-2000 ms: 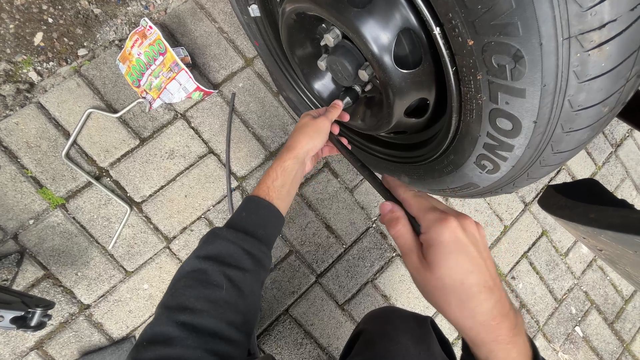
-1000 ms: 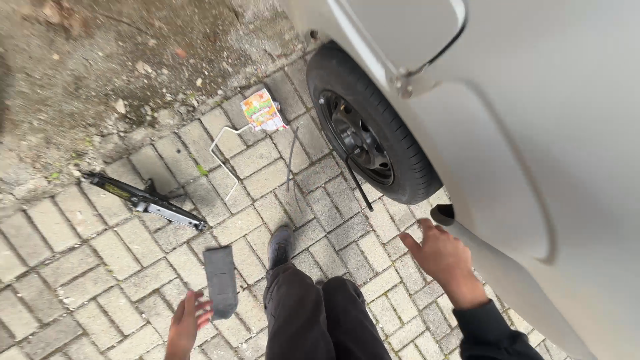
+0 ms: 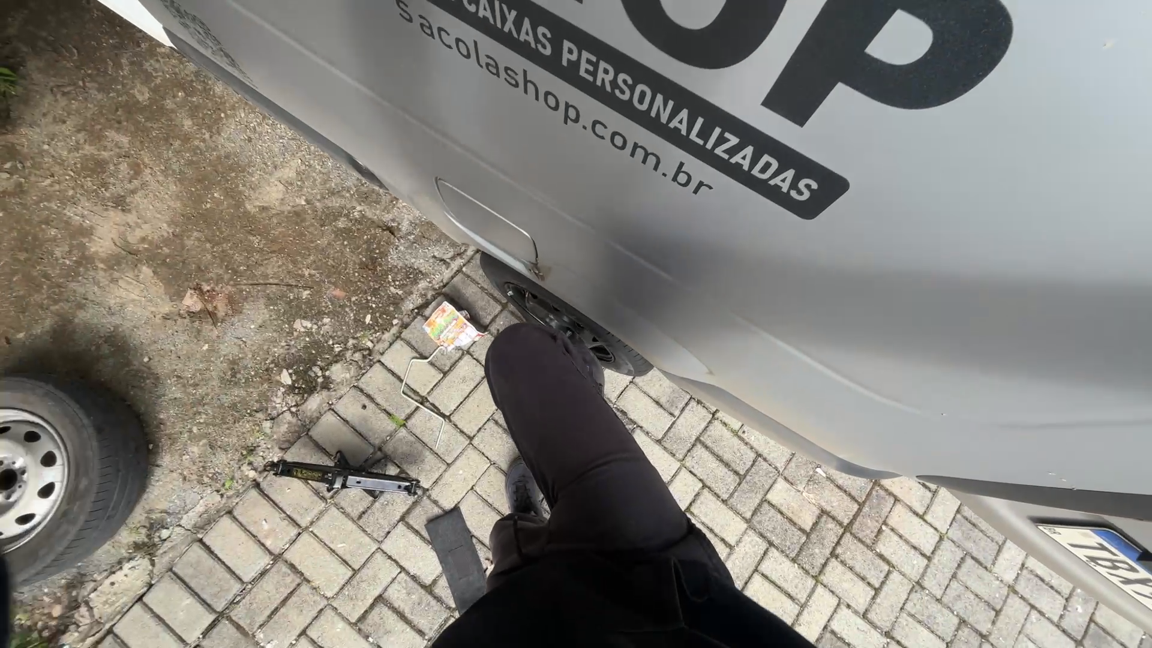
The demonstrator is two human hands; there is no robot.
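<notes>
Neither of my hands is in the picture now. One of my legs, in dark trousers, is raised toward the black steel wheel point(image 3: 610, 346) mounted on the vehicle, and the knee and foot hide much of the wheel. A bent metal rod point(image 3: 407, 382) lies on the pavers beside a printed packet point(image 3: 452, 326). Nearer to me, a scissor jack point(image 3: 346, 476) rests folded low on the pavers, and a flat dark grey pad point(image 3: 456, 553) lies by my other shoe point(image 3: 522, 489).
The silver vehicle's side point(image 3: 720, 297), which bears writing, fills the upper right. A loose wheel with its tyre point(image 3: 108, 477) lies at the left edge, on bare soil. The edge of the paving point(image 3: 306, 423) runs diagonally between soil and pavers.
Both hands, earlier at the wheel on a black bar and then apart and empty, have left the view. One leg has come up by the wheel. The view has swung widely.
</notes>
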